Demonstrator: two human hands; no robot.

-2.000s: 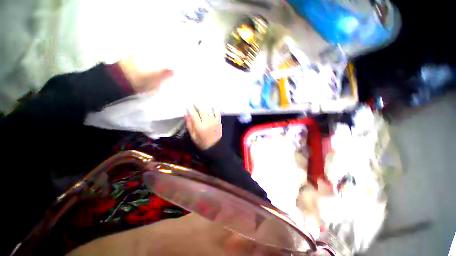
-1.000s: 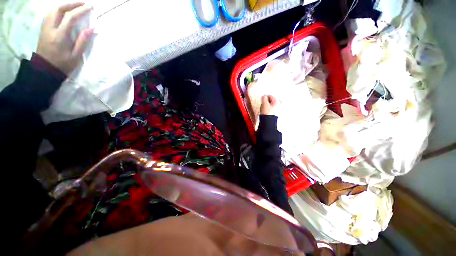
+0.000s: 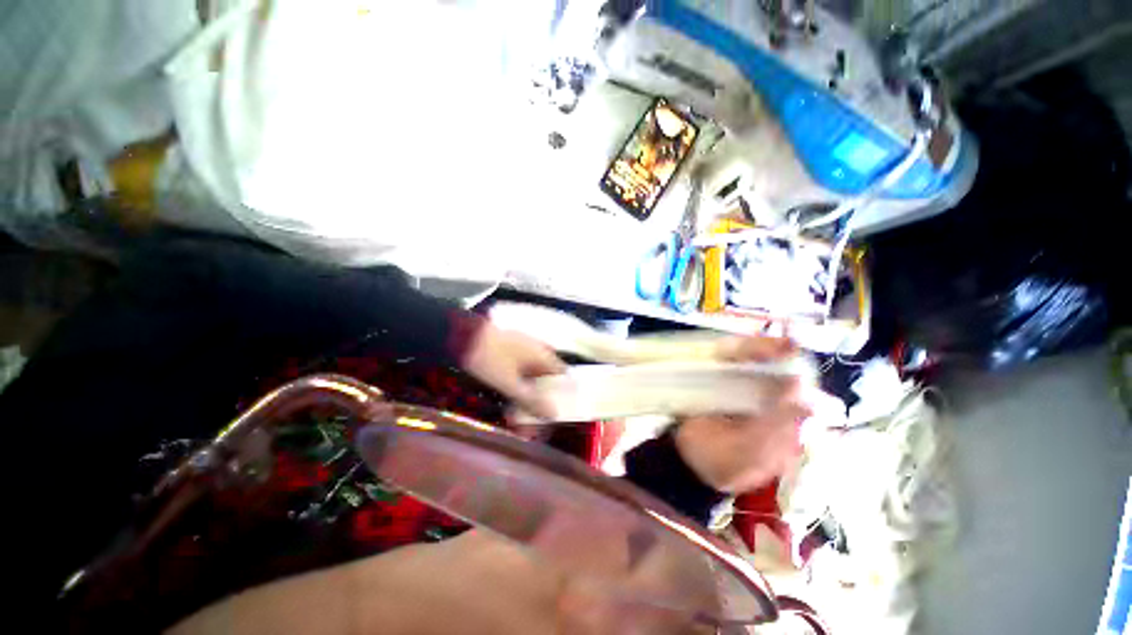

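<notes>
A folded cream fabric piece point(image 3: 658, 387) is stretched between my two hands, over my lap just in front of the table edge. My left hand point(image 3: 515, 366) grips its left end. My right hand point(image 3: 745, 434) holds its right end and is blurred; its fingers are partly washed out by glare. The cloth looks like a long band, with a second layer or fold above it. The pink-framed glasses cover the view below the hands.
The blue and white sewing machine point(image 3: 819, 112) stands at the upper right. A smartphone point(image 3: 649, 159) lies on the machine table. Blue-handled scissors point(image 3: 670, 273) lie beside a tray of small supplies point(image 3: 848, 333). White cloth point(image 3: 335, 137) covers the table's left. A cream heap point(image 3: 912, 496) lies lower right.
My right hand has come up from the red basket and now holds cloth. My left hand has moved right and down off the table to the same piece. The view has shifted back to the machine.
</notes>
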